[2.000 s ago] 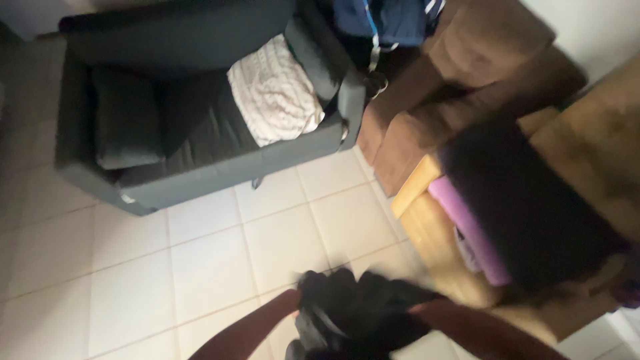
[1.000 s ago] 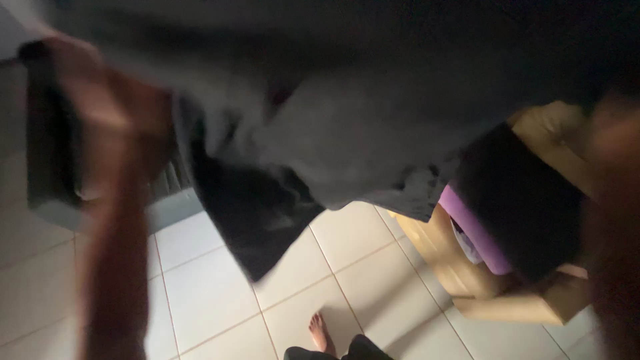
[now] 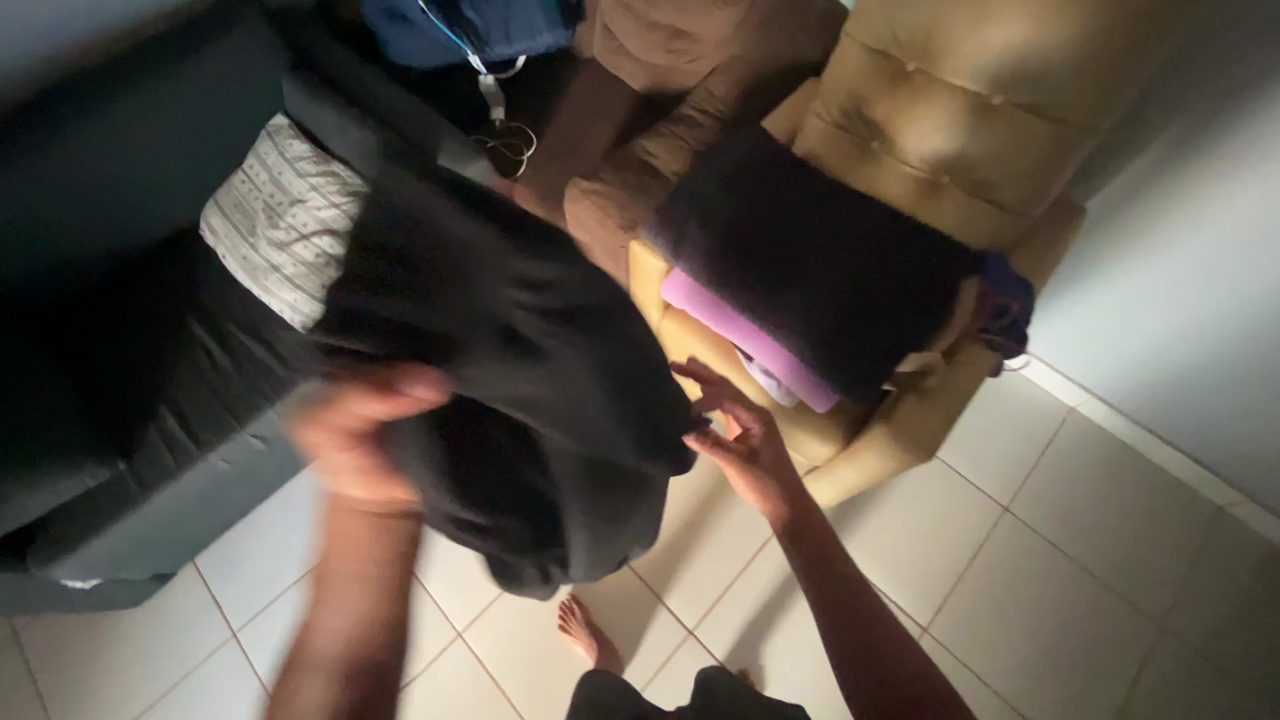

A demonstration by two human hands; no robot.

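Observation:
A black cloth garment (image 3: 540, 370) hangs spread between my two hands, its lower part loosely folded above the tiled floor. Blurred by motion, my left hand (image 3: 375, 430) grips the garment at its left side, thumb on top. On the other side, the fingertips of my right hand (image 3: 735, 435) pinch the garment's right edge. Behind the garment, a light patterned cloth (image 3: 285, 220) lies on the dark sofa and is partly covered from view.
The dark sofa (image 3: 180, 510) stands at the left. A tan tufted armchair (image 3: 960, 110) at the right holds a black cloth (image 3: 810, 260) over a purple folded one (image 3: 750, 335). Beyond are a brown seat (image 3: 690, 50), a blue item (image 3: 500, 25) and a white cable (image 3: 510, 145). My bare foot (image 3: 588, 632) is below.
The black garment was bunched low between my hands, then raised and spread wide across the view. Now it hangs lower, with my hands closer together than a second ago.

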